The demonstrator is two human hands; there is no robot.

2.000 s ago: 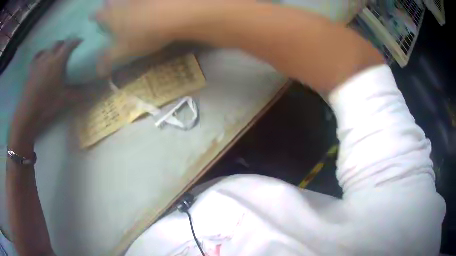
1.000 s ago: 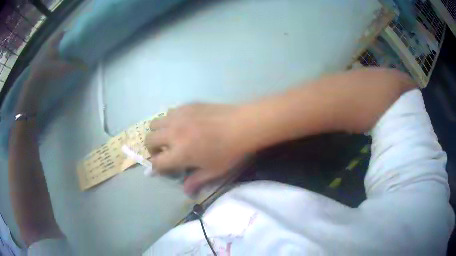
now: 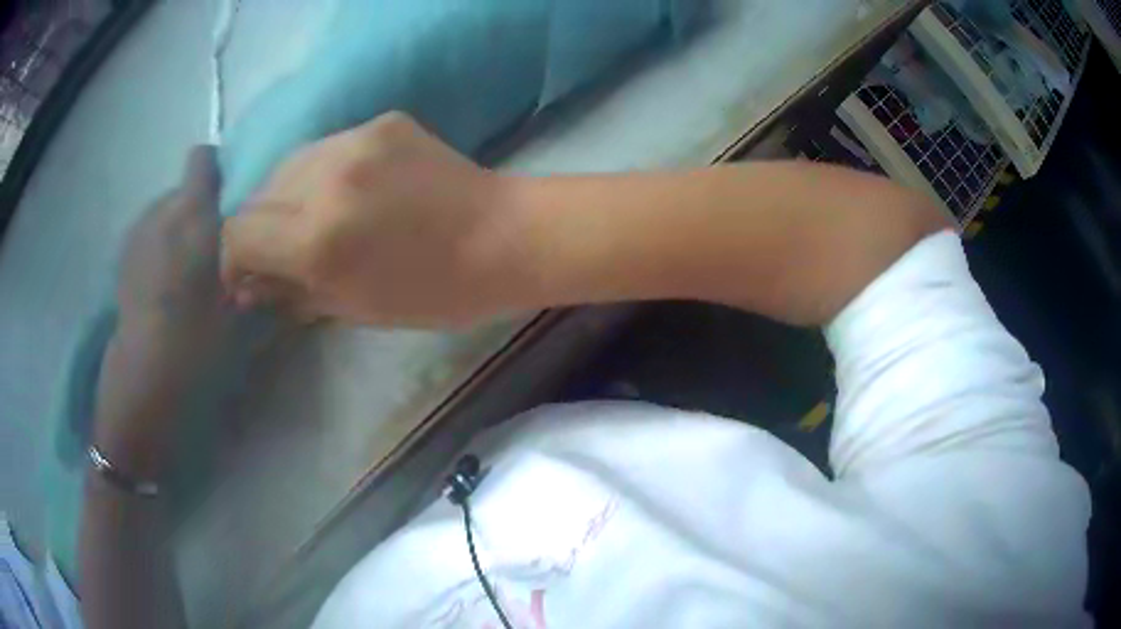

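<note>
Light teal fabric (image 3: 406,68) lies bunched across the table at the upper middle. A thin white strip (image 3: 219,74) runs from the top edge down to my hands. My right hand (image 3: 369,227) is curled with its fingers bent at the edge of the fabric; what its fingertips hold is hidden. My left hand (image 3: 172,264), blurred, is beside it on the left, its fingers close to or touching those of my right hand. More teal fabric shows behind my left wrist. Whether my left hand grips the fabric or the strip cannot be told.
The worn pale table (image 3: 381,381) has its edge running diagonally close to my body. A cream-railed wire-mesh rack (image 3: 971,105) holding pieces stands at the upper right. Yellow-black floor tape (image 3: 814,415) shows below the table. A black cable with a clip (image 3: 462,479) hangs on my shirt.
My right hand has moved left and up to meet my left hand. The teal fabric now reaches further right across the table. The brown printed strip seen earlier is no longer visible.
</note>
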